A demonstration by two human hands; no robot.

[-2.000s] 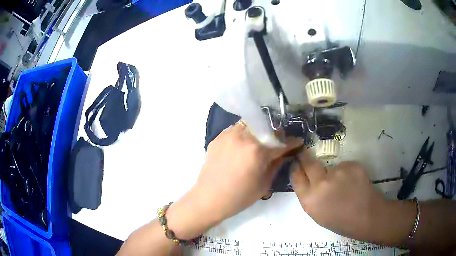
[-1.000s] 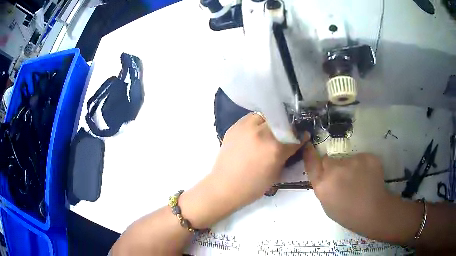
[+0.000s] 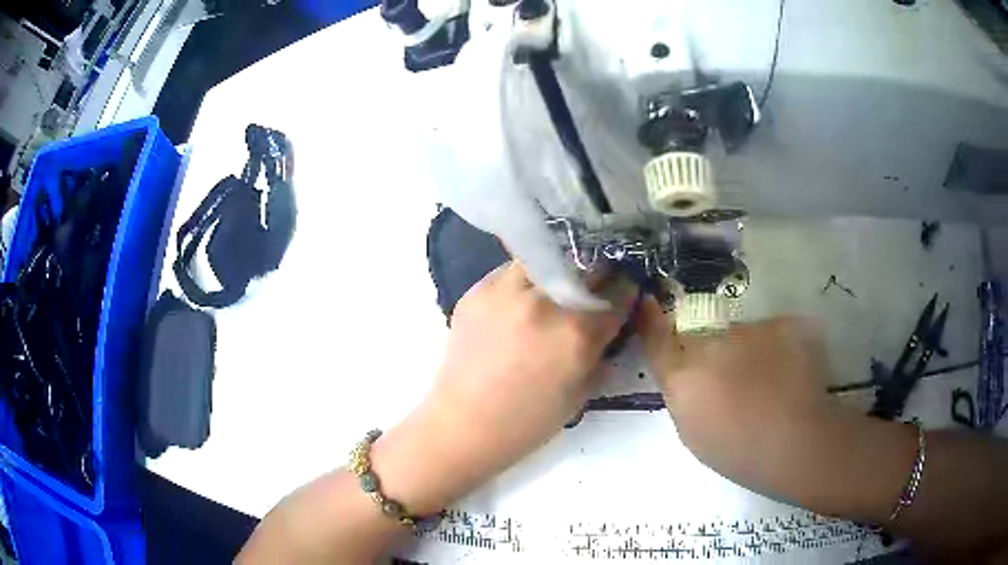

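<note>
A black fabric panel point(image 3: 464, 256) lies partly under my left hand, at the left of the sewing machine's needle area. My left hand point(image 3: 531, 342) presses down on the black work, its fingertips close to the presser foot. My right hand point(image 3: 735, 381) is at the right, its fingertips pinching the dark edge of the work just in front of the foot. A dark band edge point(image 3: 625, 403) shows between and below the hands. The white machine head point(image 3: 486, 144) and the fingers hide the needle and most of the work.
A blue bin point(image 3: 127, 287) of black bands stands at the left. Black zipper bands point(image 3: 252, 226) and a dark rounded piece point(image 3: 177, 375) lie beside it. Black snips point(image 3: 913, 359) and a slim tool point(image 3: 989, 353) lie at the right. Ruler marks point(image 3: 663, 541) run along the near edge.
The view has shifted. Less of the work shows between my hands than two seconds ago, and its lower band edge is narrower. Both hands stay by the foot; my right hand is blurred.
</note>
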